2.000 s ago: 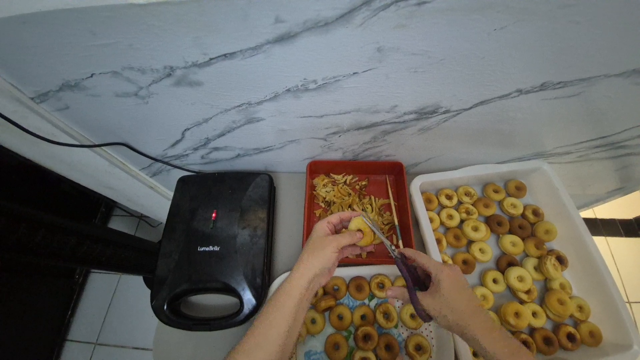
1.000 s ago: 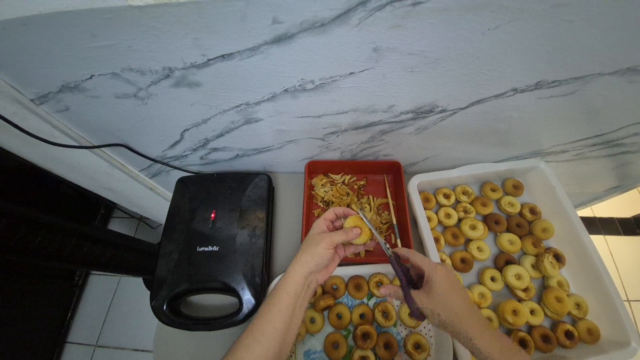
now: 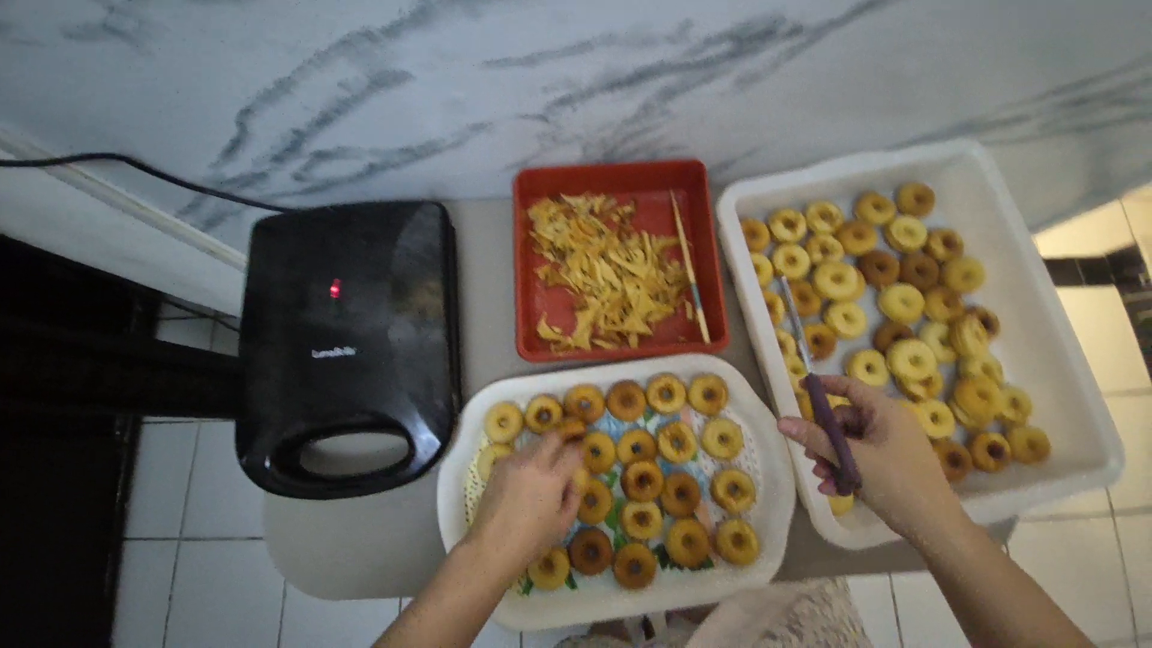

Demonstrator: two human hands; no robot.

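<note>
My left hand (image 3: pixel 533 490) reaches over the left part of a white oval tray (image 3: pixel 776 531), its fingertips on a small browned ring-shaped cake (image 3: pixel 569 428). Rows of similar mini doughnuts (image 3: pixel 643 481) lie on this patterned tray. In my right hand (image 3: pixel 868 445) is a pair of scissors (image 3: pixel 830 432) with purple handles, blades pointing up over the near left edge of a large white bin (image 3: pixel 1048 297), which holds many more mini doughnuts. Behind the oval tray, a red square tray (image 3: pixel 529 310) contains thin yellow-brown trimmings (image 3: pixel 612 274) and a thin stick (image 3: pixel 691 270).
A black electric snack maker (image 3: pixel 346 333), lid down and red light lit, stands on the left of the grey table (image 3: pixel 360 544). Its cord (image 3: pixel 153 171) runs along the marbled wall. A cloth-covered lap (image 3: pixel 774 621) shows at the table's front edge.
My left hand has moved down from in front of the red tray, where it held a doughnut at the scissors, to the oval tray. My right hand has moved right with the scissors. The view has shifted.
</note>
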